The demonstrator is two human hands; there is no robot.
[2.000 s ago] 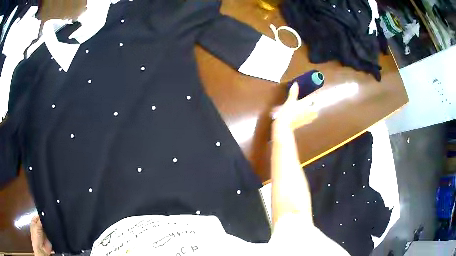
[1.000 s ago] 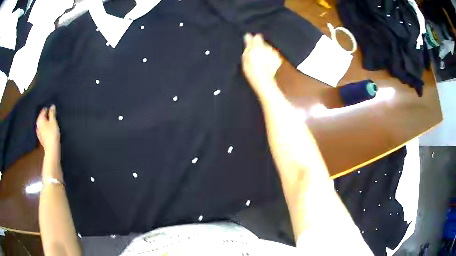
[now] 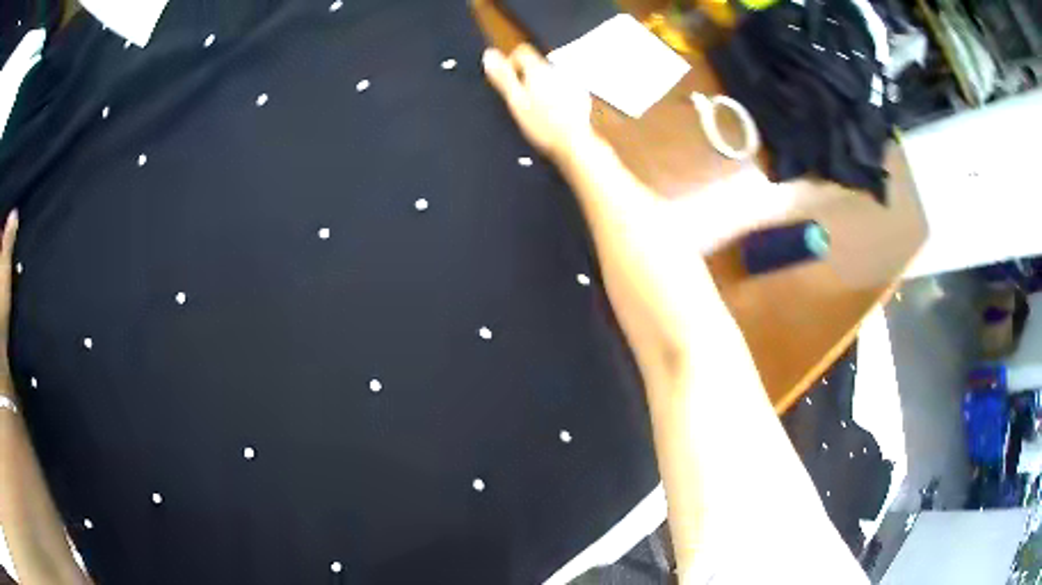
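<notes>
The black top (image 3: 343, 286) with scattered white dots lies spread over most of the view. A point of its white collar (image 3: 128, 16) shows at the top left, and a white cuff (image 3: 623, 63) at the top. A white hem panel (image 3: 611, 537) shows at the bottom. My right hand (image 3: 537, 97) is at the top's right side edge, fingers stretched forward; whether it grips cloth is unclear. My left hand (image 3: 8, 257) is at the far left edge, largely cut off by the picture's edge, beside the cloth.
A dark thread cone (image 3: 783, 247) with a teal end lies right of my forearm. A white ring (image 3: 727, 126) is behind it, near a black garment pile (image 3: 817, 103). The table's yellowish edge (image 3: 840, 352) runs at the right, with a dotted black garment (image 3: 840, 440) below it.
The black top has shifted down and left in view, and its white hem now shows at the bottom. My left hand has moved to the picture's edge. My right hand stays by the side edge.
</notes>
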